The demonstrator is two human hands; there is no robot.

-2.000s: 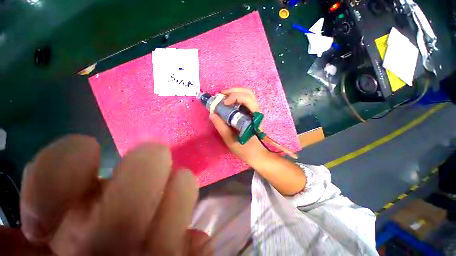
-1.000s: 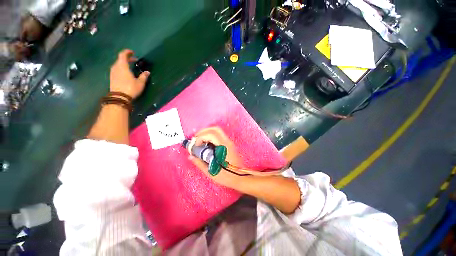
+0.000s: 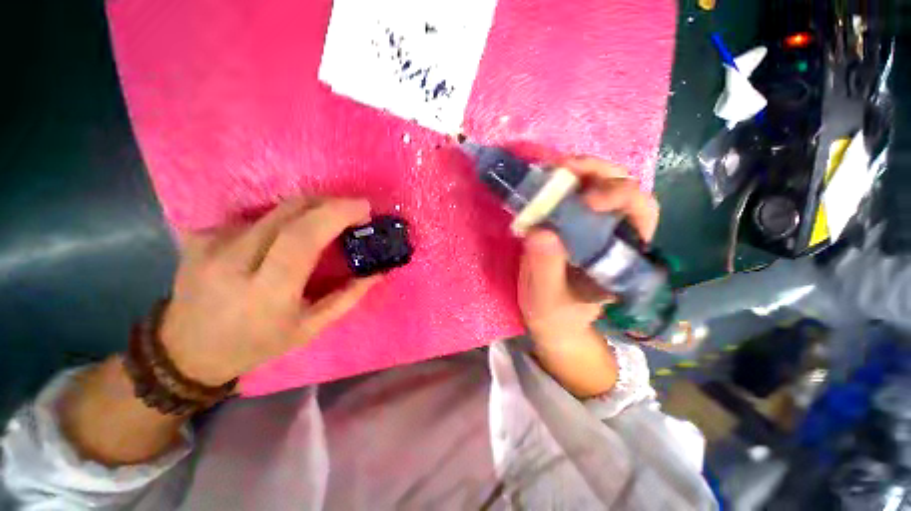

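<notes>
My left hand (image 3: pixel 265 279) pinches a small black device housing (image 3: pixel 378 246) between thumb and fingers, over the pink foam mat (image 3: pixel 440 289). My right hand (image 3: pixel 589 259) grips the grey electric screwdriver (image 3: pixel 574 225), which has a cream tape band (image 3: pixel 546 200) and a green rear end, partly blurred. The screwdriver's nose points up and left, its tip by the lower corner of a white paper sheet (image 3: pixel 400 60). Many tiny black screws (image 3: pixel 415 70) lie scattered on the sheet. The tip is apart from the housing.
Black equipment with a round dial (image 3: pixel 777 215) and a red light stands at the right, with a white and yellow sheet (image 3: pixel 844 190) on it. A white scrap (image 3: pixel 739 95) and clear plastic lie beside it. Small pale specks lie on the mat.
My left hand has come back from the far left of the bench and holds the black housing over the mat. The right hand still holds the screwdriver. The view is closer to the mat.
</notes>
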